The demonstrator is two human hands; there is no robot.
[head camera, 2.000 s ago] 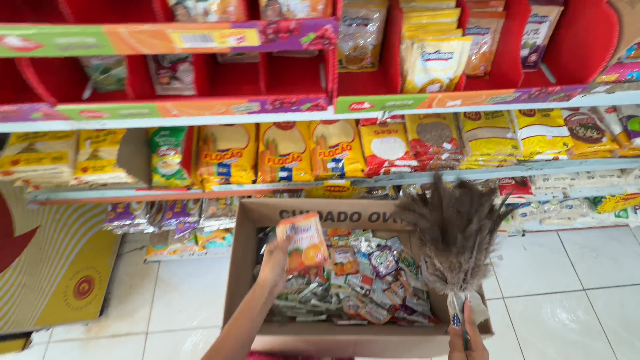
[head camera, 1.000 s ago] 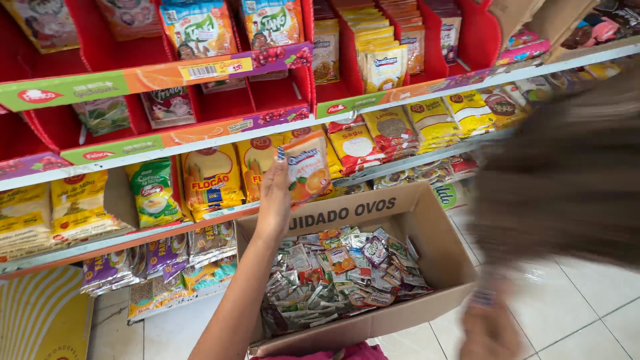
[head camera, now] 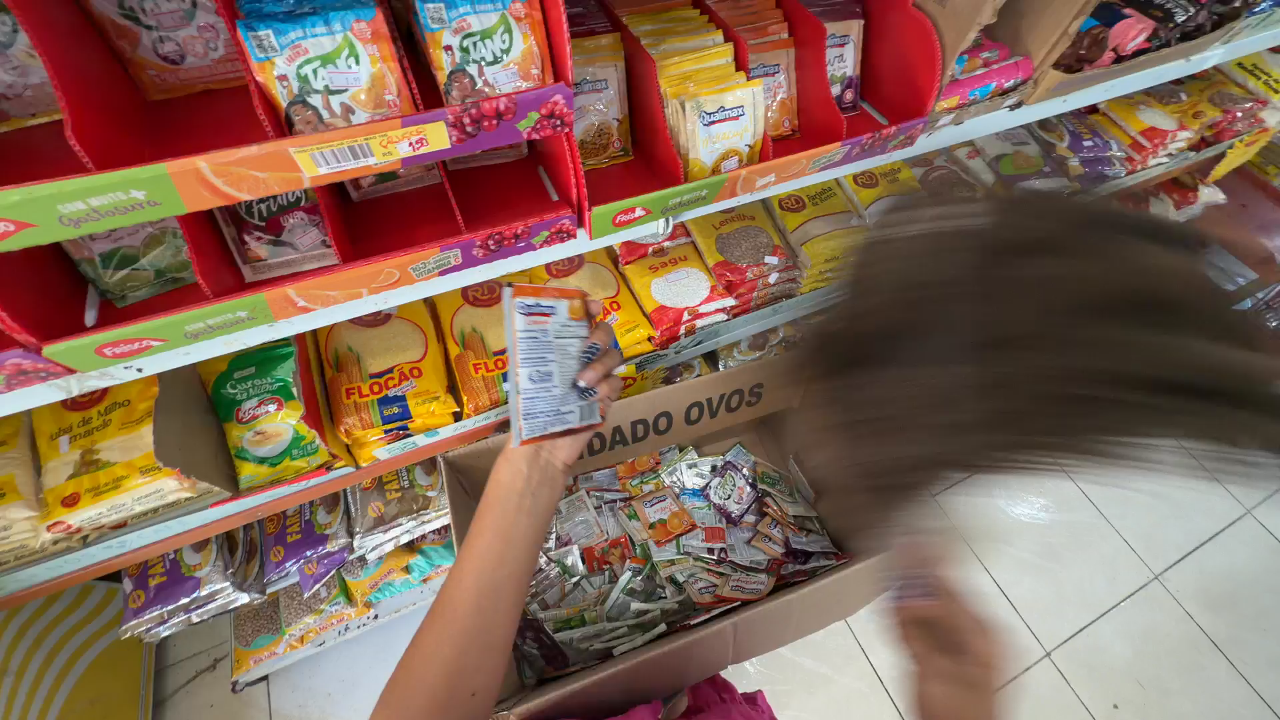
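My left hand [head camera: 590, 385] grips an orange and white drink-mix sachet [head camera: 549, 362], its printed back toward the camera, held up in front of the yellow bags on the shelf. At the right my right hand [head camera: 940, 630], blurred, is closed on the handle of a feather duster, whose brown-grey feathers [head camera: 1040, 370] are smeared by motion. Between and below the hands stands an open cardboard box [head camera: 700, 640] holding a heap of small drink-mix sachets [head camera: 680, 540]. The duster covers the box's right back corner and part of the shelf.
Red display trays [head camera: 500, 195] with drink-mix packets line the upper shelf. Bags of corn flakes [head camera: 385, 375], sago [head camera: 680, 287] and lentils [head camera: 745, 245] fill the shelf below, with more bags under it. A yellow patterned panel [head camera: 65, 650] stands at lower left on the tiled floor [head camera: 1080, 570].
The sachet in my left hand has turned from its orange-pictured front to its printed back. The duster, upright over the box's right side two seconds ago, now sweeps in a blur at the right.
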